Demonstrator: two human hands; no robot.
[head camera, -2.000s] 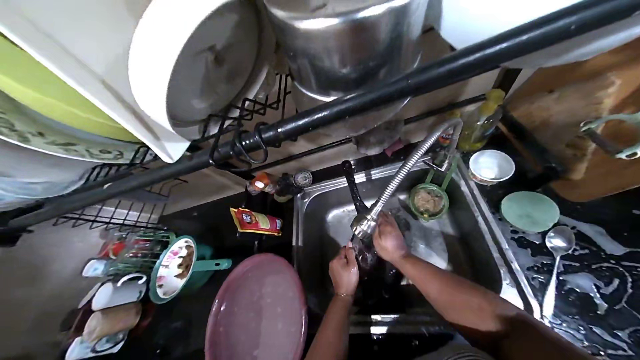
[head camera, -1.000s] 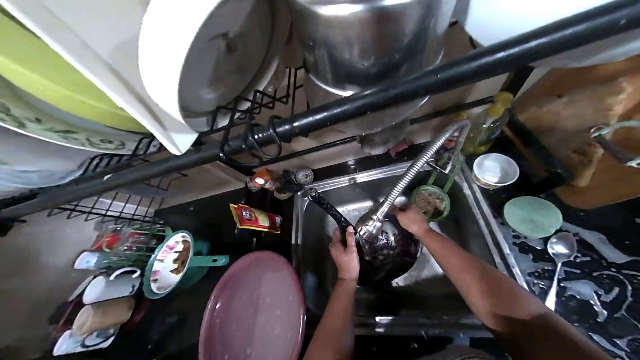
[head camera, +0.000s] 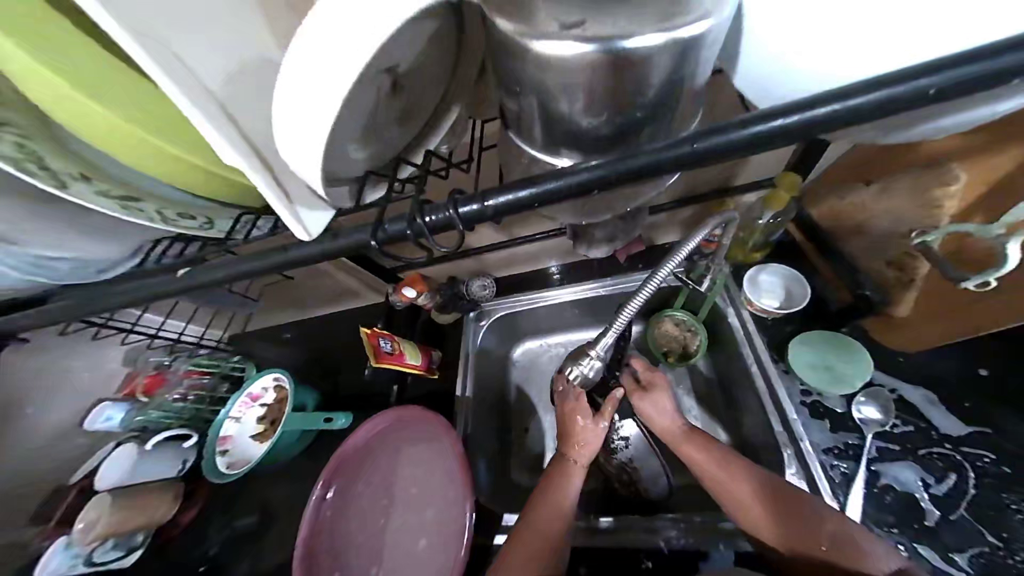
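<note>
A dark pan (head camera: 636, 456) with a black handle is in the stainless steel sink (head camera: 520, 400), its handle end toward the tap and its body toward me. My left hand (head camera: 582, 420) is on the handle area, right under the head of the flexible metal tap (head camera: 586, 364). Close beside it on the right, my right hand (head camera: 652, 394) also grips the pan near its handle. Both hands look wet. Parts of the pan are hidden by my hands and the tap head. A green strainer (head camera: 677, 338) holding food scraps sits at the sink's upper right.
A pink oval basin (head camera: 392, 496), a red packet (head camera: 400, 352) and a floral bowl (head camera: 254, 420) lie left of the sink. At right are a white cup (head camera: 774, 290), a green dish (head camera: 830, 362) and a metal spoon (head camera: 868, 432). A black rail (head camera: 560, 184) and dish rack cross overhead.
The pan has turned in the sink, its handle now between my hands below the tap. My right hand has moved left and nearer me, away from the strainer's side.
</note>
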